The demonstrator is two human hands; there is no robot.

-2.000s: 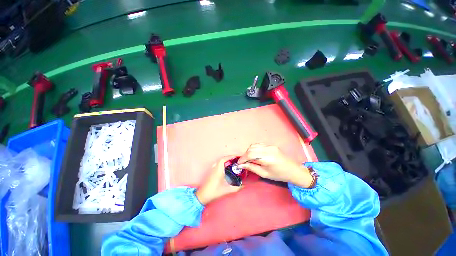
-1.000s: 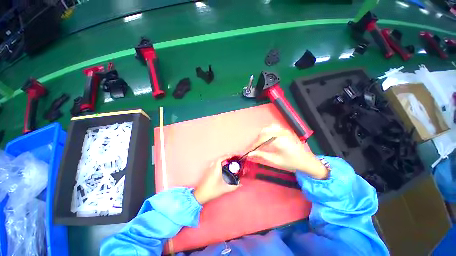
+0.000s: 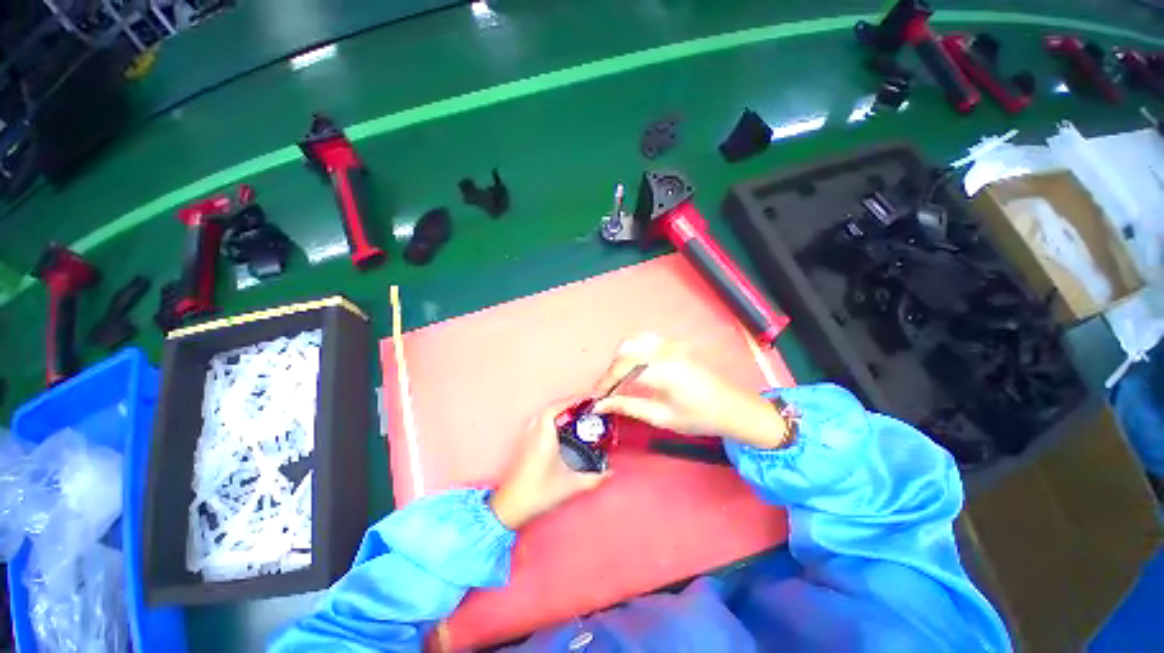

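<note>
A red-and-black tool body (image 3: 679, 448) lies over the salmon-red mat (image 3: 511, 344), its end opening with a pale round insert (image 3: 591, 429) turned up toward me. My left hand (image 3: 543, 469) is closed around this end from the left. My right hand (image 3: 673, 393) is at the opening from the right, fingertips at the insert. It holds a thin dark slim tool (image 3: 623, 381) between its fingers. The tool's tip is hidden at the fingers. Most of the body is hidden under my right hand.
A foam tray (image 3: 345, 434) of white parts and a blue bin (image 3: 143, 383) are on the left. A foam tray (image 3: 794, 262) of black parts and a cardboard box (image 3: 1085, 274) are on the right. Another red-black tool (image 3: 724, 272) lies across the mat's upper right corner.
My right hand has come back to the opening, and the slim tool stands steeper and shows less. Loose tools and black parts on the green surface have shifted left and slightly down in view.
</note>
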